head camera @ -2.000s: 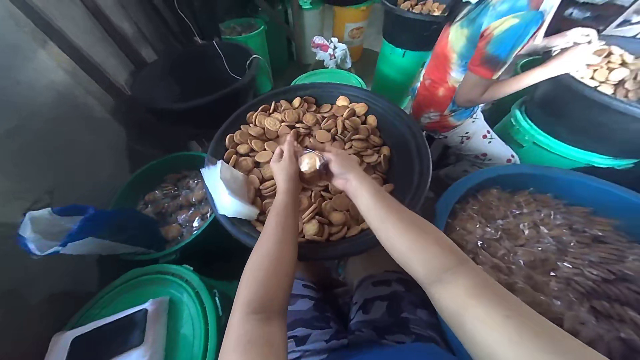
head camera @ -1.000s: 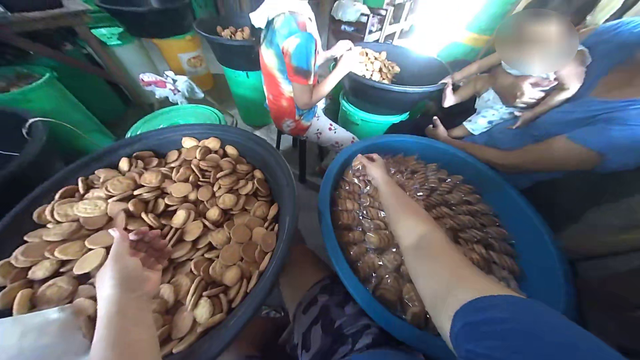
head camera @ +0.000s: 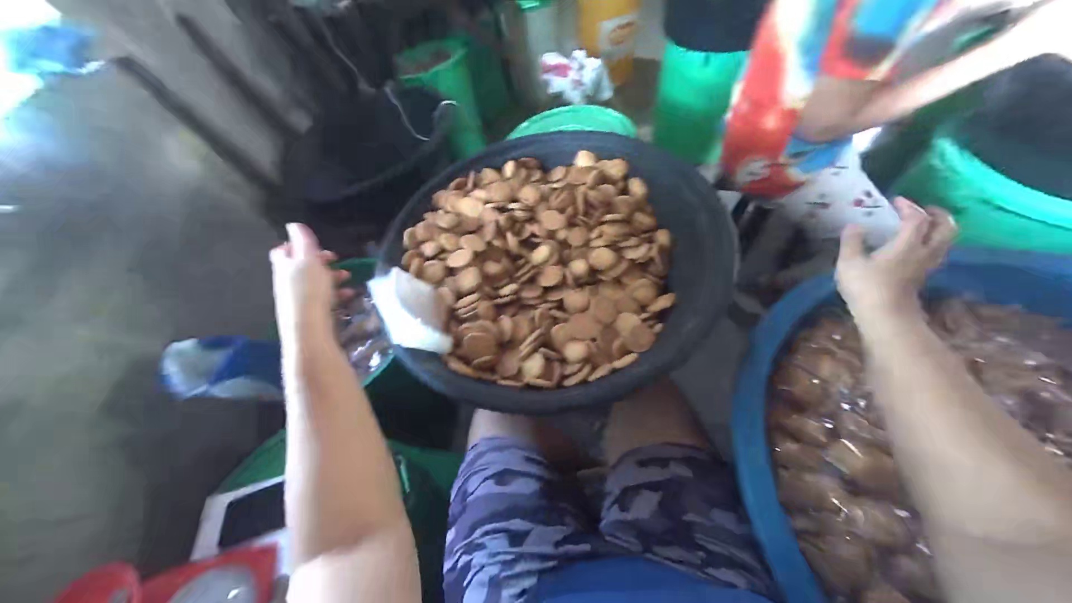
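Round brown cookies [head camera: 544, 268] are heaped in a wide black basin [head camera: 703, 276] in front of my knees. A white sheet, perhaps plastic bags [head camera: 408, 310], lies over the basin's left rim. My left hand [head camera: 306, 264] is raised left of the basin with its fingers apart, holding nothing visible. My right hand [head camera: 892, 251] is above the far left rim of a blue tub [head camera: 754, 402], its fingers spread and slightly curled, with nothing seen in them. Clear packets of cookies [head camera: 846, 452] fill that tub below my right forearm.
Another person [head camera: 796, 109] in a bright multicolored shirt is at the upper right, beside a green tub [head camera: 988, 201]. Green containers [head camera: 444, 84] and a yellow bucket [head camera: 610, 38] stand behind. Packets [head camera: 360, 331] lie in a container at left. A blue and white bag [head camera: 222, 367] is beside it.
My right hand has come up from the packets in the blue tub. My left hand has moved from over the cookies to left of the black basin. The view has swung left.
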